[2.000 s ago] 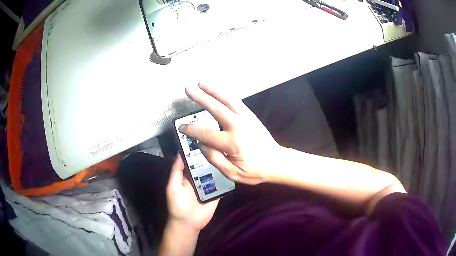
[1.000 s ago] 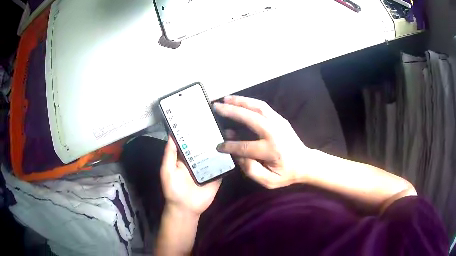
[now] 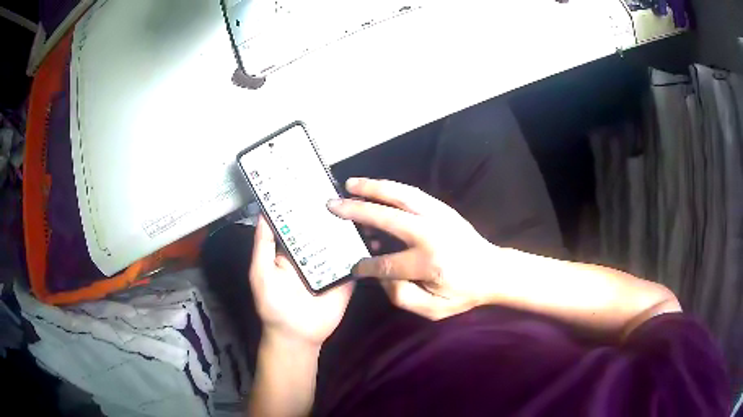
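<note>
A smartphone [image 3: 305, 208] with a lit screen showing a list lies tilted in my left hand [image 3: 289, 305], over the front edge of the white table. My left palm and thumb hold its lower part; some fingers are hidden under it. My right hand [image 3: 424, 248] is at the phone's right side, fingers apart. One fingertip is over the right edge of the screen and another is at its lower right corner. My right hand holds nothing.
The white machine table [image 3: 171, 106] has a dark-outlined plate [image 3: 293, 32] at the top. An orange-rimmed crate [image 3: 37, 195] with purple fabric is at left. Grey-white quilted panels [image 3: 122, 342] lie at lower left; more panels [image 3: 676, 163] hang at right.
Since two seconds ago, the phone has moved up and left, and its screen shows a different list. My right hand has moved off the middle of the screen to its lower right side.
</note>
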